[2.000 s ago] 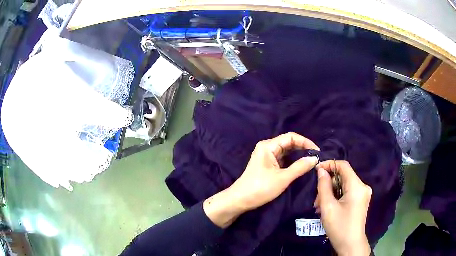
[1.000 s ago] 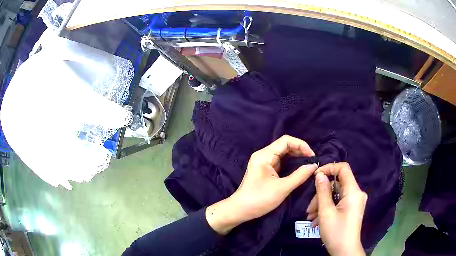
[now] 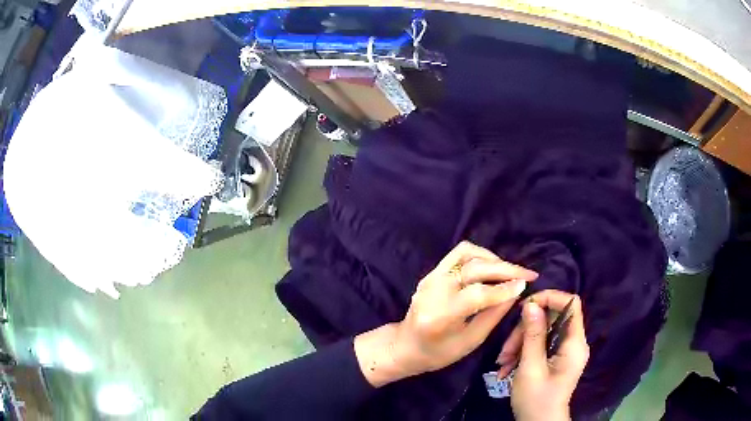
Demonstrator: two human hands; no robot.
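A large dark purple-black garment (image 3: 412,181) is heaped over my lap. My left hand (image 3: 461,308) pinches at the garment between thumb and fingers, with its fingertips close to those of my right hand. My right hand (image 3: 548,345) has thumb and forefinger pinched together; a slim dark metal tool (image 3: 562,322), like thread snips, lies in its palm. A needle or thread at the fingertips is too small to tell. A small white label (image 3: 496,384) on the garment is partly hidden behind my right hand.
A white-topped table edge (image 3: 527,18) with a yellowish strip curves across the top. White lace-edged cloth (image 3: 90,173) hangs at left beside a cart (image 3: 280,164). A lined round bin (image 3: 688,210) stands at right. More dark cloth (image 3: 725,329) lies at the right edge.
My left fingers have closed more together, and both hands have shifted slightly down. My right hand has turned, the tool's tip now points up, and more of the label is covered. The view has shifted slightly.
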